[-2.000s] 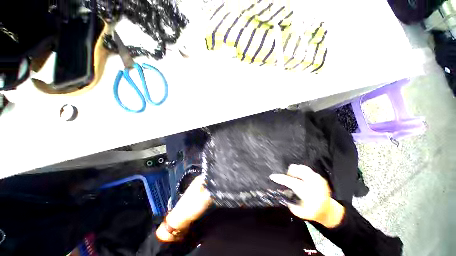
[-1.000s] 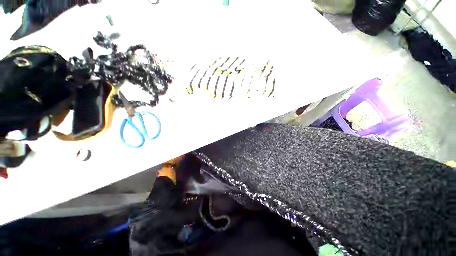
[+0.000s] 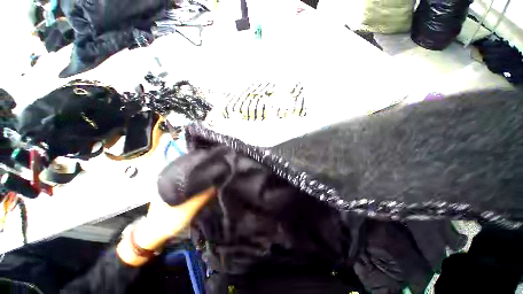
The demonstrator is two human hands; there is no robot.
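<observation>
The dark tweed garment [image 3: 395, 155] is raised and stretches from the middle to the right edge, its face blurred. A white-flecked braid trim [image 3: 315, 186] runs along its edge, with a corner at the upper left over the table. Smooth black lining [image 3: 269, 212] hangs below the trim in folds. My left hand [image 3: 169, 221], with a band at the wrist, holds the lining near that corner; its fingertips are covered by the cloth. My right hand is not in view. I see no needle or thread.
On the white table [image 3: 321, 63] lie a striped cloth [image 3: 264, 102], a heap of dark trim [image 3: 178, 99], a small ring [image 3: 131, 171] and blue scissors handles [image 3: 173, 149], partly covered. A black bag [image 3: 69, 120] lies left. A blue basket [image 3: 194, 270] is below.
The garment has been lifted from my lap and spread rightward; its trimmed corner has now risen over the table. My left hand has come into clearer view, and my right hand has left view.
</observation>
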